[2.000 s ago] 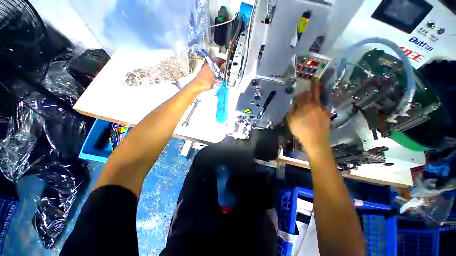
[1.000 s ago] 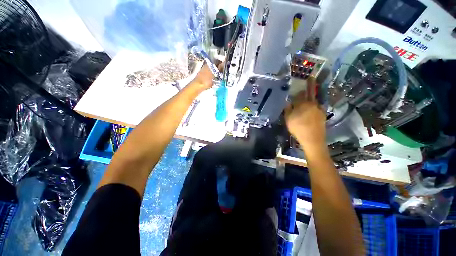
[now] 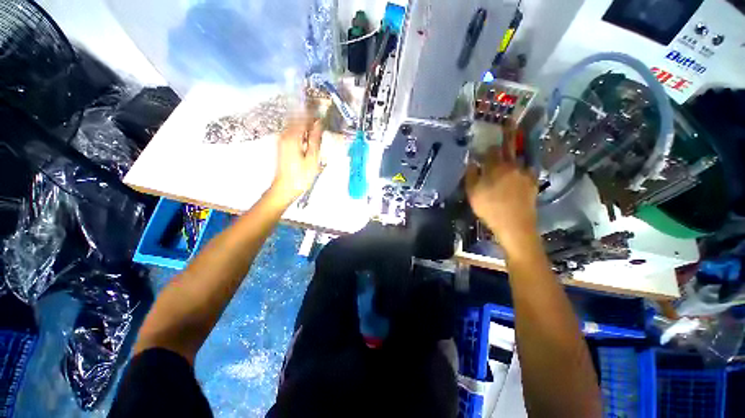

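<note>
My right hand [image 3: 502,192] reaches up to the small control box [image 3: 504,102] with red lit digits; its fingertips are at the box's lower edge and keys. My left hand [image 3: 298,159] is over the white table [image 3: 188,175], left of the blue eye guard [image 3: 358,163], beside the heap of small copper pieces [image 3: 245,122]. Its fingers point away from me; whether it holds anything is unclear. The sewing machine head [image 3: 445,57] stands between my hands, with its small bright needle-area parts [image 3: 394,206] at the front.
The green bowl feeder [image 3: 682,220] with a curved clear hose [image 3: 666,122] is at the right. A thin wrench [image 3: 310,186] lies near the left hand. A blue bin [image 3: 167,245], blue crates [image 3: 617,367] and black bags [image 3: 98,326] are below. A white panel with a screen [image 3: 653,18] is behind.
My left hand has moved away from the machine's left side, left and towards me over the table. My right hand stays at the control box.
</note>
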